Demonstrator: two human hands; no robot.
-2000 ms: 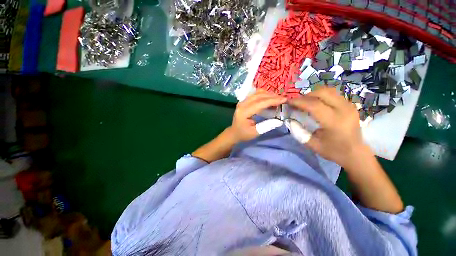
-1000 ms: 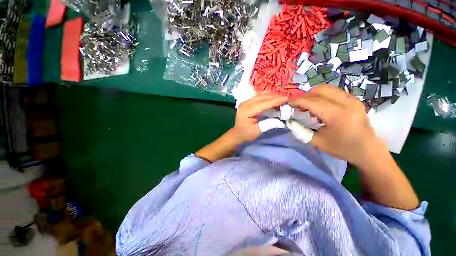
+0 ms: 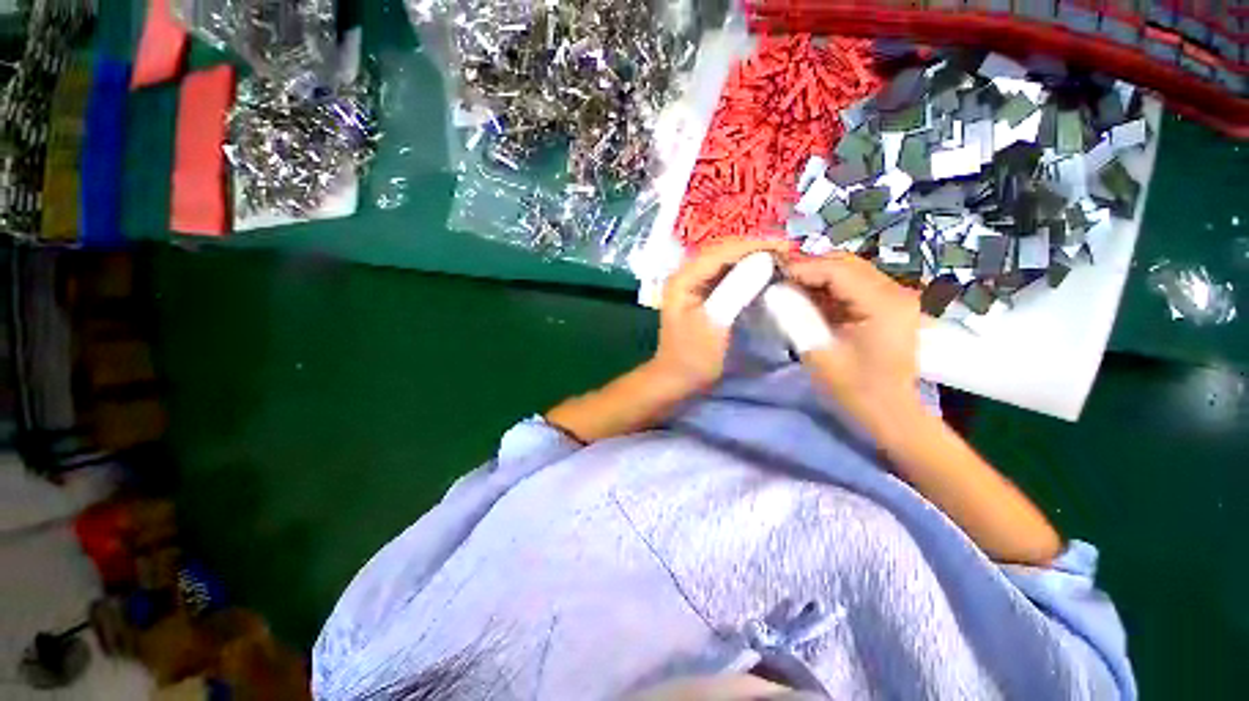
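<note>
My left hand (image 3: 699, 318) and my right hand (image 3: 860, 322) meet at the fingertips just in front of the near edge of the red strips. Both thumbs wear white sleeves and point up to the meeting point. Whatever lies between the fingertips is hidden by the thumbs and fingers. Red plastic strips (image 3: 767, 130) lie heaped beyond my hands. Square plates (image 3: 979, 164), some dark grey and some white, lie loose to their right. Both piles are on a white sheet (image 3: 1034, 359).
Small metal fittings (image 3: 575, 89) lie on a clear plastic bag (image 3: 473, 206) left of the strips. A second metal heap (image 3: 295, 144), a red bar (image 3: 203, 151) and a blue strip (image 3: 103, 151) are farther left. A red tray (image 3: 986, 30) with grey rectangles spans the far right.
The small pale square plate seen between my fingertips is now out of sight. My thumbs have moved up to the fingertips, and my right hand has drawn in to the left.
</note>
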